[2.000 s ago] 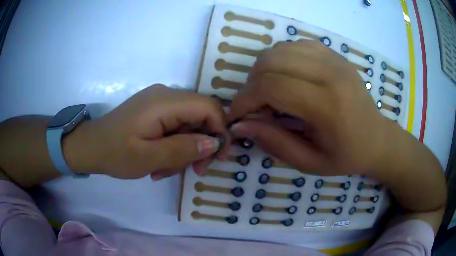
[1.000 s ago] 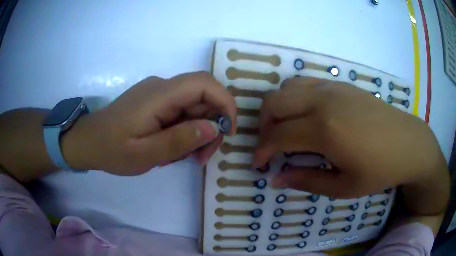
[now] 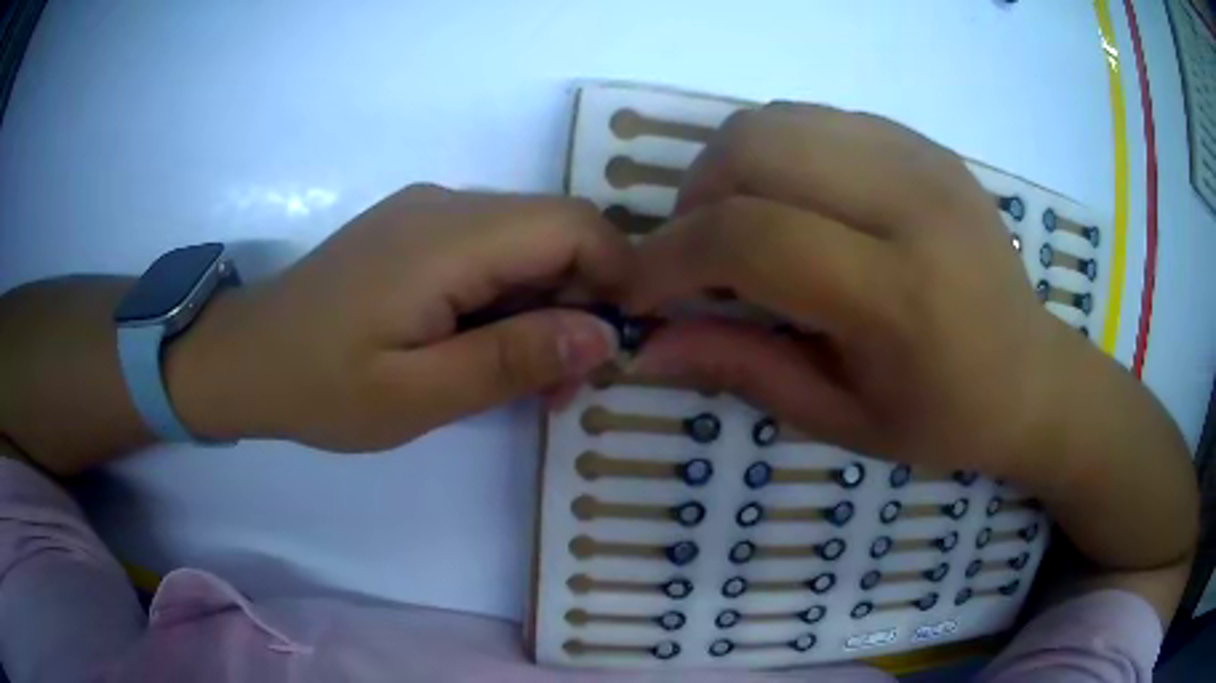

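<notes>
The white foam packing tray (image 3: 560,523) lies in front of me, with columns of brown dumbbell-shaped slots. Lower slots of its left column have a dark disc at the right end only; columns further right show discs at both ends. My left hand (image 3: 460,320) holds a short dark component stack (image 3: 630,330) between thumb and fingers, its end showing at the fingertips. My right hand (image 3: 840,280) is over the tray, its thumb and finger meeting the end of the stack. Whether it grips a disc is hidden by the fingers.
Yellow tape (image 3: 1118,174) and red tape (image 3: 1144,200) run along the white table (image 3: 334,120) at the right. Another slotted tray (image 3: 1191,94) shows at the far right edge. A small dark object is cut off at the top edge. Two tiny labels sit on the tray's near edge.
My right hand has moved from the tray slots up and left to the stack in my left hand. The tray has shifted slightly away from me.
</notes>
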